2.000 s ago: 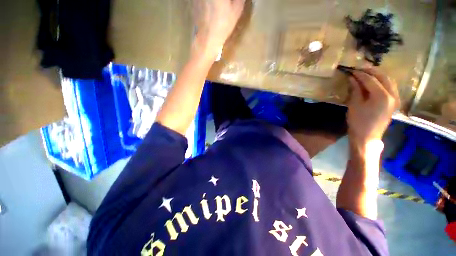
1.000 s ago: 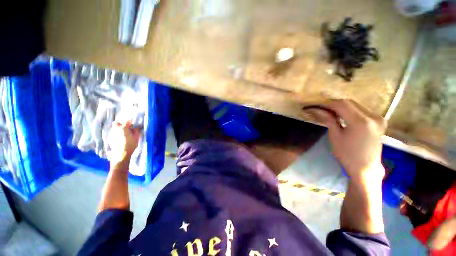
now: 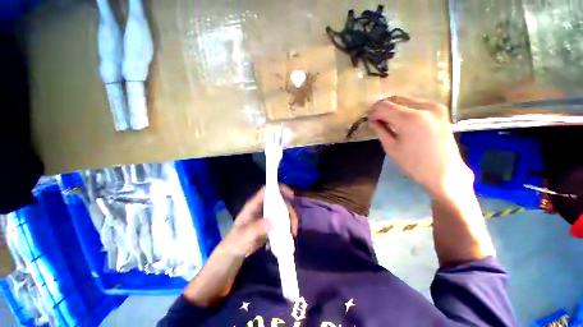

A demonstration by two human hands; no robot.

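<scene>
My left hand (image 3: 259,220) is closed round the middle of a pale plastic handle (image 3: 276,211), held upright in the view in front of my body. Its pronged head points to the table edge and its ribbed tail toward me. My right hand (image 3: 390,121) pinches a thin black strip (image 3: 357,126) near the table's front edge, apart from the handle. A tangled pile of black loops (image 3: 369,39) lies on the table beyond my right hand. A small white knob (image 3: 298,78) sits on a brown cardboard pad (image 3: 272,96) with dark stains around it.
Two pale handles (image 3: 123,64) lie side by side on the brown table (image 3: 185,121). A blue crate (image 3: 192,211) full of handles stands at the left, with another blue crate (image 3: 48,236) beside it. Dark cloth (image 3: 16,115) is at far left. Another person's red sleeve shows at right.
My left hand has come out of the crate with a handle and moved in front of my body. My right hand still holds the black strip. The view has shifted to the right.
</scene>
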